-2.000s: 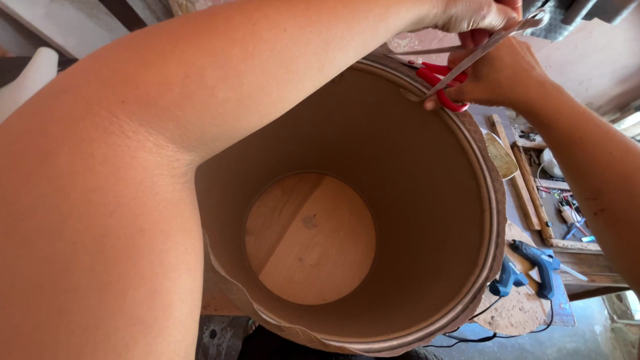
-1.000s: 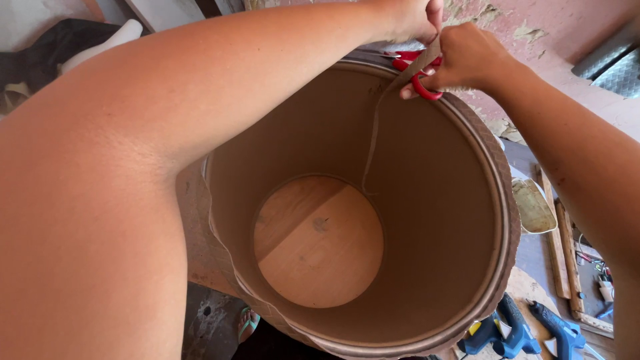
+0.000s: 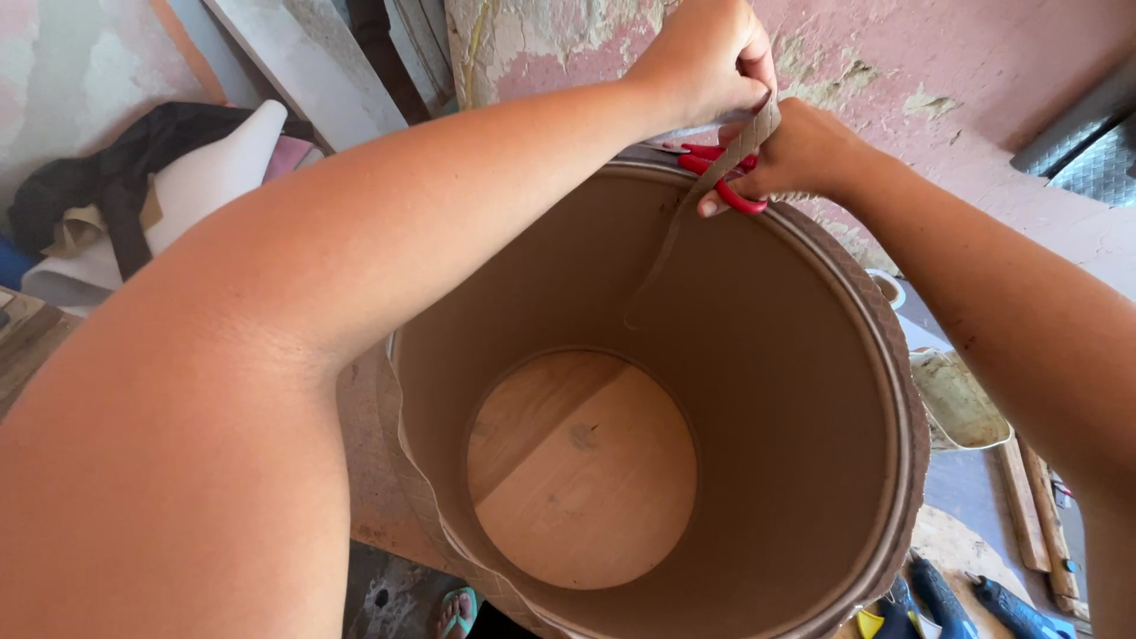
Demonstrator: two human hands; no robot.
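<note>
A large round brown drum (image 3: 772, 373) with a wooden disc (image 3: 577, 479) at its bottom fills the middle of the view. Quilted brown fabric (image 3: 413, 497) lines its outside and stands up past the rim at the left. My left hand (image 3: 710, 67), above the far rim, pinches the upper end of a narrow strip of that fabric (image 3: 729, 158), whose thin tail hangs inside the drum. Just right of it, my right hand (image 3: 790, 160) holds red-handled scissors (image 3: 741, 197) at the far rim, the blades pointing left and partly hidden.
Several blue glue guns (image 3: 1012, 603) lie at the lower right on a round board. Wooden sticks (image 3: 1021, 506) and a stained plastic container (image 3: 958, 399) are at the right. Dark cloth and white rolled material (image 3: 222, 177) rest at the left. A peeling pink wall (image 3: 932, 80) stands behind.
Both hands have moved left along the far rim with the scissors and strip. The strip's tail hangs inside the drum, where two seconds ago none showed. The view has shifted.
</note>
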